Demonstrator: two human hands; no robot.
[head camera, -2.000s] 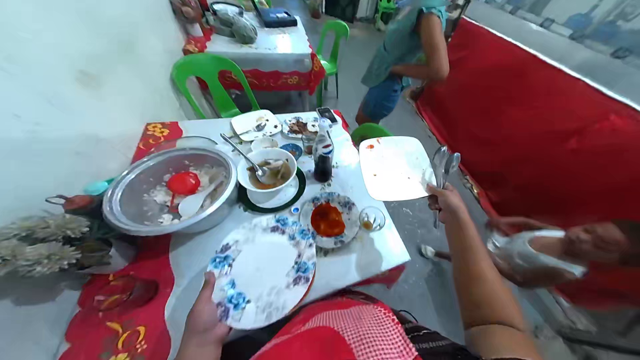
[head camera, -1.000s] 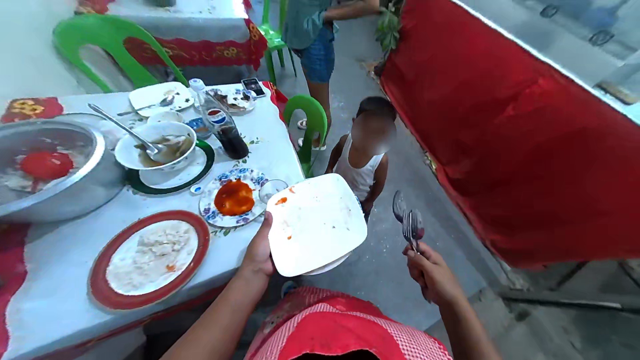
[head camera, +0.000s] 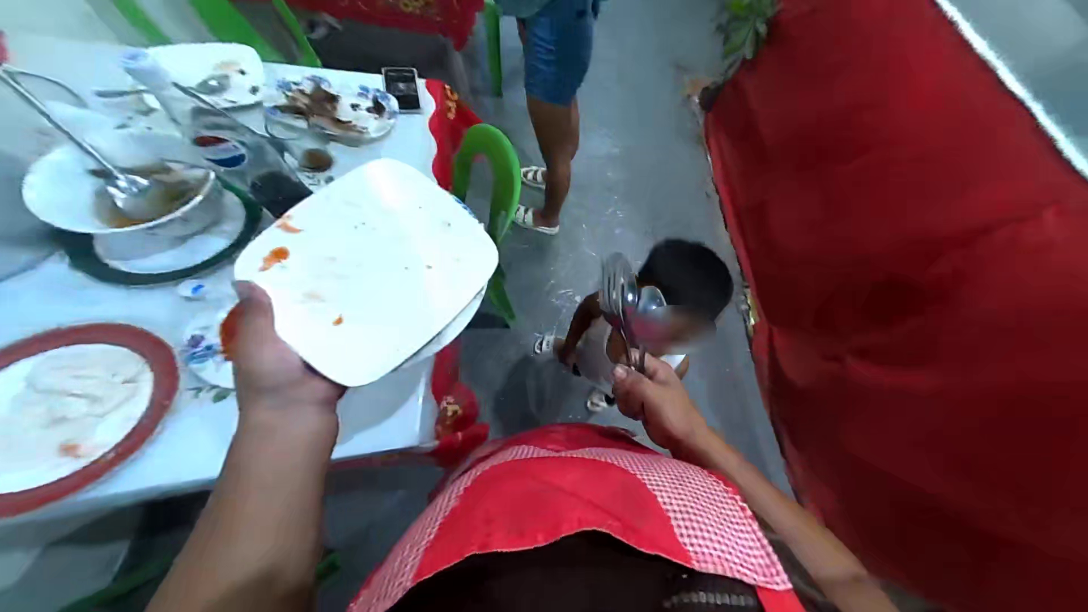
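Observation:
My left hand (head camera: 276, 353) grips a small stack of plates by the left edge; a white squarish plate (head camera: 374, 272) with orange sauce smears lies on top, and the rims beneath show at its right. It is held over the table's right side, partly hiding a flowered plate with red sauce (head camera: 208, 348). My right hand (head camera: 659, 395) is closed around the handles of several metal spoons and forks (head camera: 625, 297), whose heads point up, out over the floor.
On the table are a bowl of soup with a ladle (head camera: 136, 195), a red-rimmed plate (head camera: 166, 382), a cola bottle (head camera: 246, 161), a plate of scraps (head camera: 340, 110) and a phone (head camera: 401, 89). A green chair (head camera: 489, 161) and two people stand beyond; a red cloth (head camera: 884, 255) hangs at right.
Two seconds ago my left hand held a round flowered plate and my right hand the white square plate with the cutlery. The square plate is now atop the left hand's stack.

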